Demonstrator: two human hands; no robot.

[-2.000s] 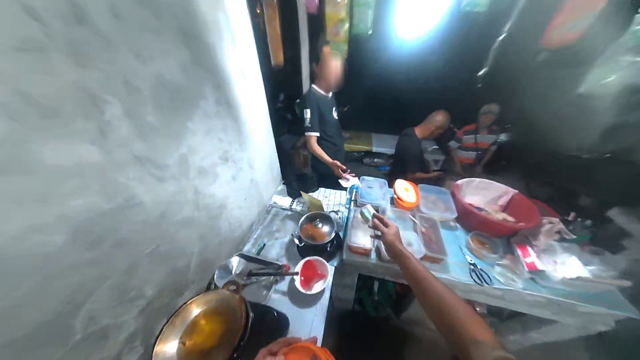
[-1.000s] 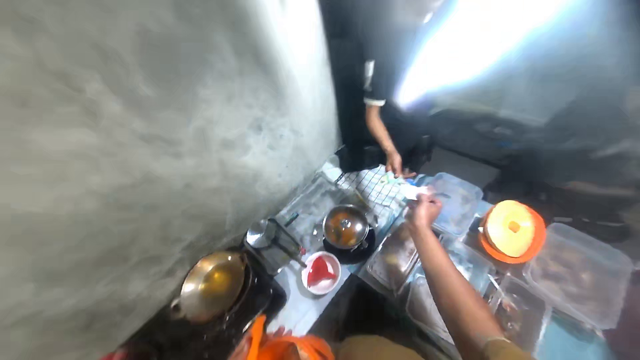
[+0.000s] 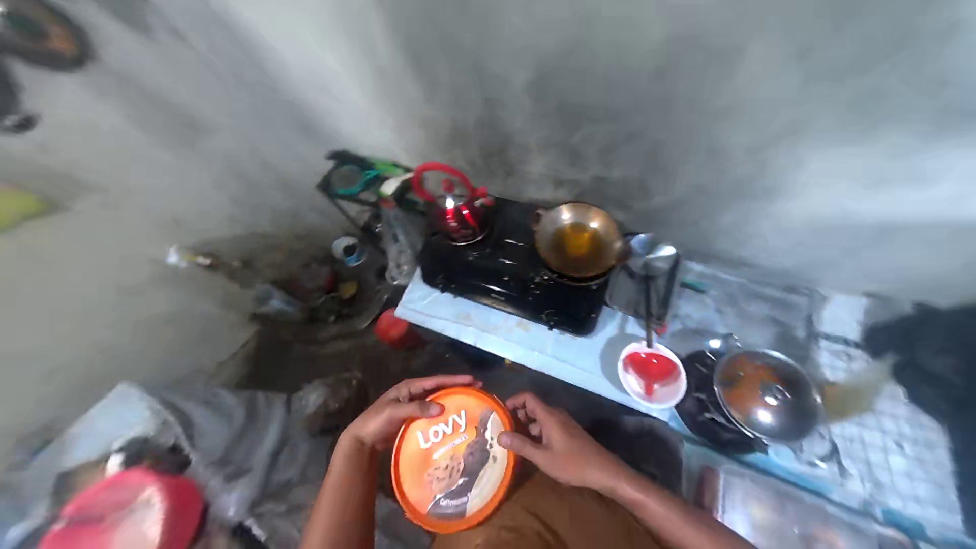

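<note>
A round orange plastic tub with a printed lid (image 3: 454, 461) is held in front of my lap. My left hand (image 3: 400, 412) grips its upper left edge, with the thumb on the lid. At the tub's right rim is my right hand (image 3: 557, 442), thumb and fingers against the edge. Beyond, on a black gas stove (image 3: 511, 267), stand a red kettle (image 3: 461, 213) and a wok with yellowish oil (image 3: 577, 240). To the right, a white bowl with red contents (image 3: 652, 374) sits beside a lidded steel pot (image 3: 768, 396).
Ladles (image 3: 657, 263) lie by a metal tray right of the stove. A clear plastic container (image 3: 785, 511) is at the lower right. A pink-red plastic item (image 3: 126, 511) lies at the lower left. A grey wall (image 3: 610, 99) rises behind the light blue tabletop (image 3: 473, 320).
The view has swung left to the stove. My right hand, which was reaching over the table by another person's hand, is now at the orange tub, and the tub's printed lid shows.
</note>
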